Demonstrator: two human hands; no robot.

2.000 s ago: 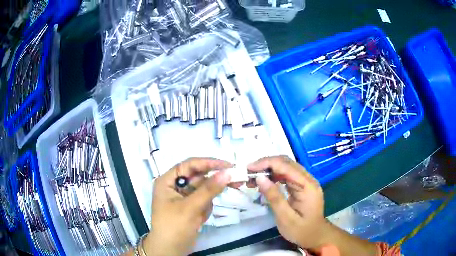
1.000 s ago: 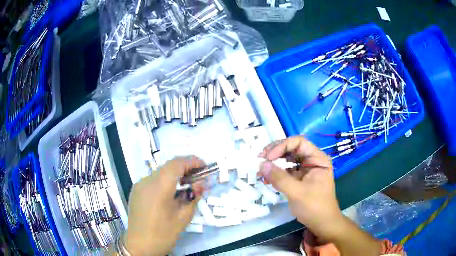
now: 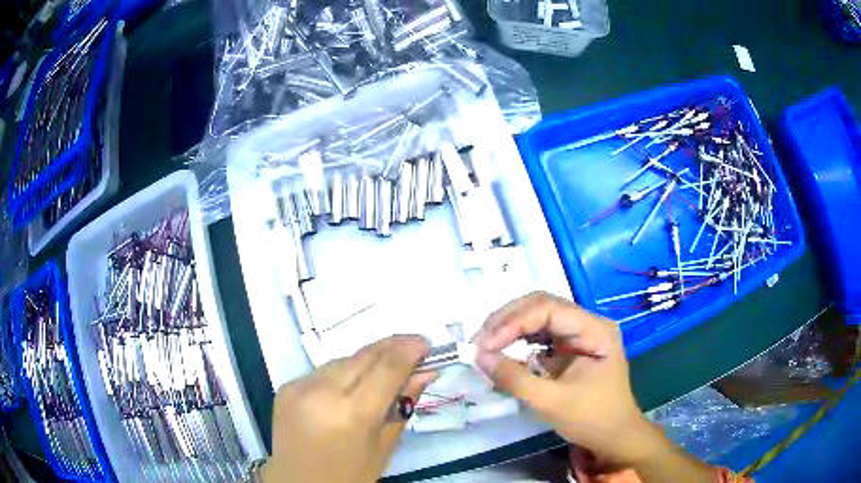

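My left hand holds a silver metal tube over the near end of the white tray; a dark round end shows below its fingers. My right hand holds a wired core with a white section and a dark red wire out to the right. The two pieces meet or nearly meet between the hands; the exact contact is too blurred to tell. White sleeves lie under the hands, partly hidden. Metal tubes stand in a row at the tray's far end.
A blue tray with loose cores is at the right, another blue tray beyond. A white tray of assembled units is at the left. A plastic bag of tubes and a small clear box lie beyond.
The hands have come closer together, bringing the tube in my left hand up to the core in my right. The whole view has shifted slightly, with the trays now lower and further right.
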